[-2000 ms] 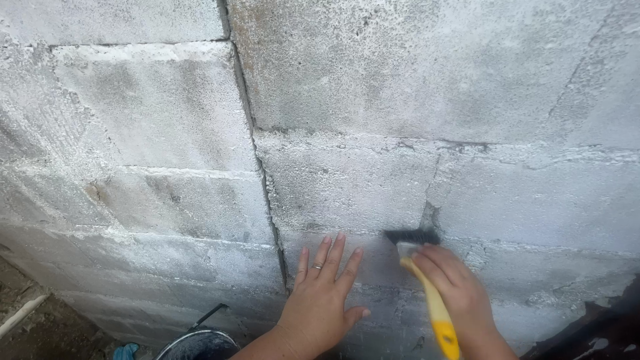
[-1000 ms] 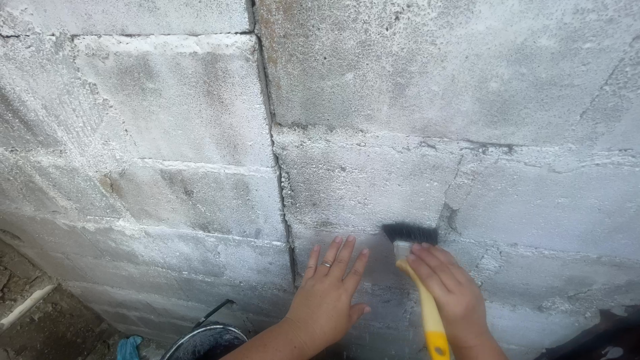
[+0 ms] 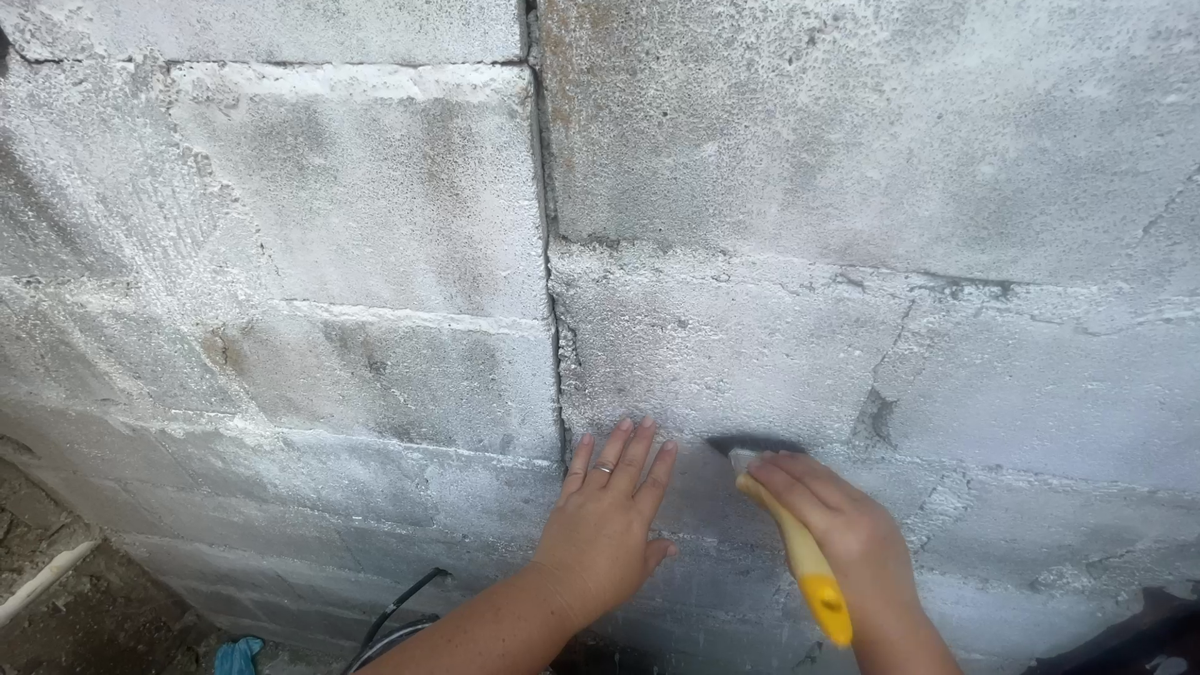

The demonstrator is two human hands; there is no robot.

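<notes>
My right hand (image 3: 834,525) grips a paintbrush (image 3: 806,572) with a yellow and cream handle; its dark bristles press against the concrete block wall (image 3: 731,356), right of a vertical crack. To its left, my left hand (image 3: 609,525) rests flat on the blocks with fingers spread and holds nothing; a ring is on one finger. The wall around the brush looks darker than the pale blocks above. Partly hidden behind my left forearm is a bucket (image 3: 398,633), of which the rim and a dark handle show.
Bare soil (image 3: 84,600) lies along the wall's foot at the lower left, with a pale pipe or stick (image 3: 47,581) on it. A blue cloth or glove (image 3: 239,654) lies near the bucket. Something dark (image 3: 1139,637) fills the lower right corner.
The brush has moved left along the wall from where it was two seconds ago, nearer my left hand. My left hand stays on the blocks.
</notes>
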